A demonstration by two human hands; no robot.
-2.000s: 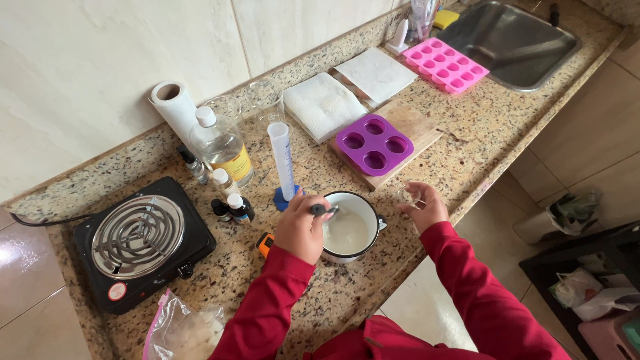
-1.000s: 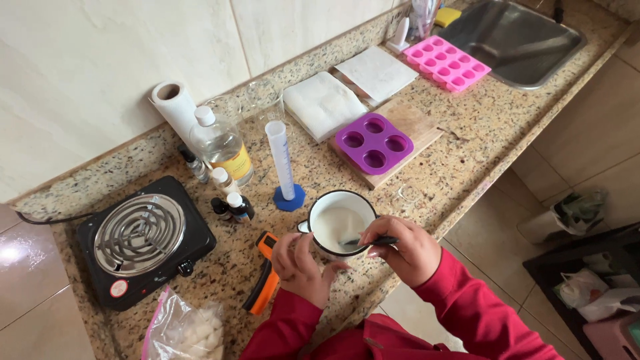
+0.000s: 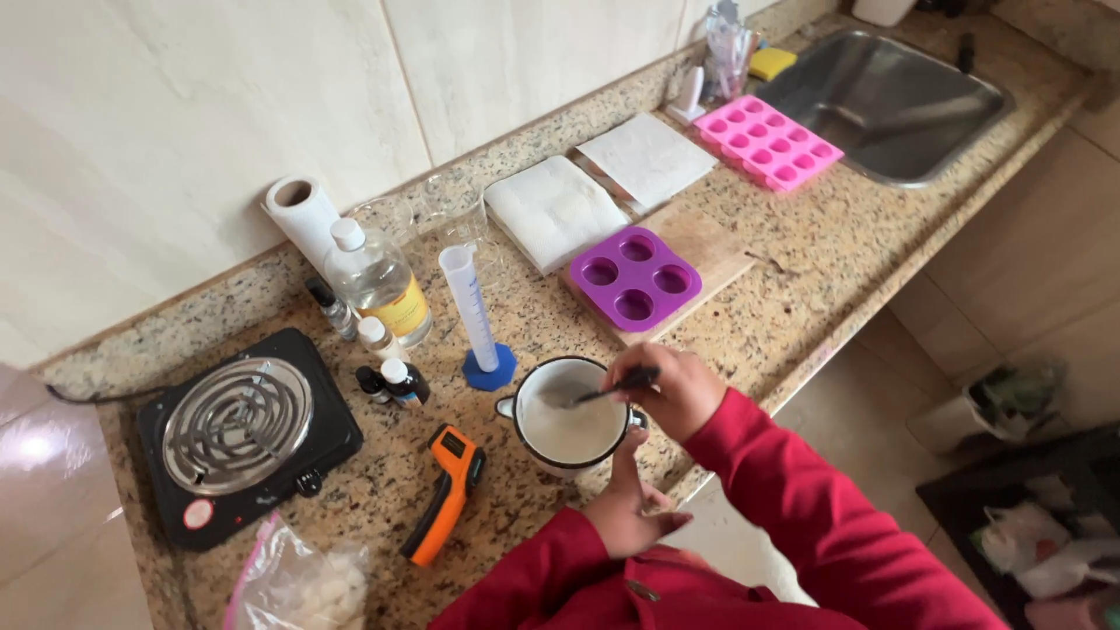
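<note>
My right hand [image 3: 669, 389] grips the black handle of a stirring utensil [image 3: 617, 385], whose far end dips into a white enamel pot [image 3: 528, 429] with a dark rim. Pale liquid [image 3: 569, 429] lies in the pot. My left hand [image 3: 632, 512] is at the pot's near right side, fingers apart, thumb up by the small handle; whether it touches the pot I cannot tell. An orange and black infrared thermometer [image 3: 446, 499] lies left of the pot. Behind it stands a plastic graduated cylinder [image 3: 472, 306] on a blue base.
At left is a black electric coil hotplate [image 3: 249, 433], with a plastic bag [image 3: 302, 586] of pale pieces nearby. Several bottles [image 3: 381, 289] and a paper towel roll [image 3: 302, 219] stand behind. A purple silicone mold [image 3: 636, 278] rests on a wooden board [image 3: 713, 249]; a pink mold [image 3: 770, 140] lies beside the sink [image 3: 884, 105].
Two seconds ago my left hand held the utensil; now my right hand has it. My left hand has moved from the pot's left side, one second ago, to its near right side.
</note>
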